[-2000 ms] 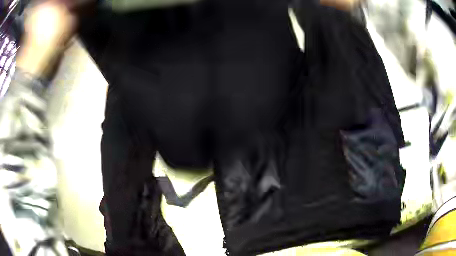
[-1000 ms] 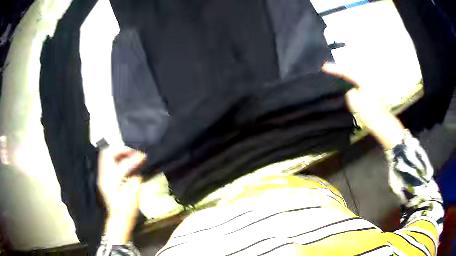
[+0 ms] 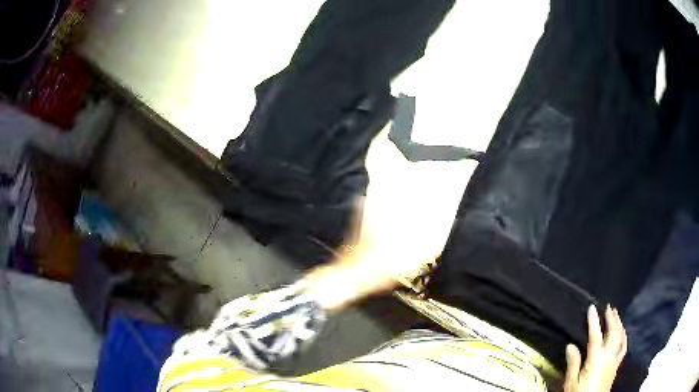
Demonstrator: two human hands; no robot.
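Observation:
Black unfinished trousers [image 3: 529,287] lie at the right, waist edge toward me, with a shiny dark pocket bag [image 3: 521,180] showing. A second black piece with a wide end [image 3: 306,153] lies to the left, its near end hanging over the table edge. A grey strip [image 3: 441,151] lies on the table between them. My left hand [image 3: 366,256] is blurred and washed out beside the left piece's near end; whether it grips cloth cannot be told. My right hand [image 3: 598,352] rests on the waist edge of the right trousers, fingers apart, partly cut off below.
The off-white table [image 3: 176,61] has a worn edge running diagonally from upper left. Concrete floor [image 3: 169,191] shows beyond it. A blue bin [image 3: 134,356] and brown cloth-like items [image 3: 142,287] are at the lower left. More black cloth reaches the right rim.
The view has swung left. Both hands have left the wide waist edge they were at; the left is now by the left black piece, the right on the waist edge of the right trousers.

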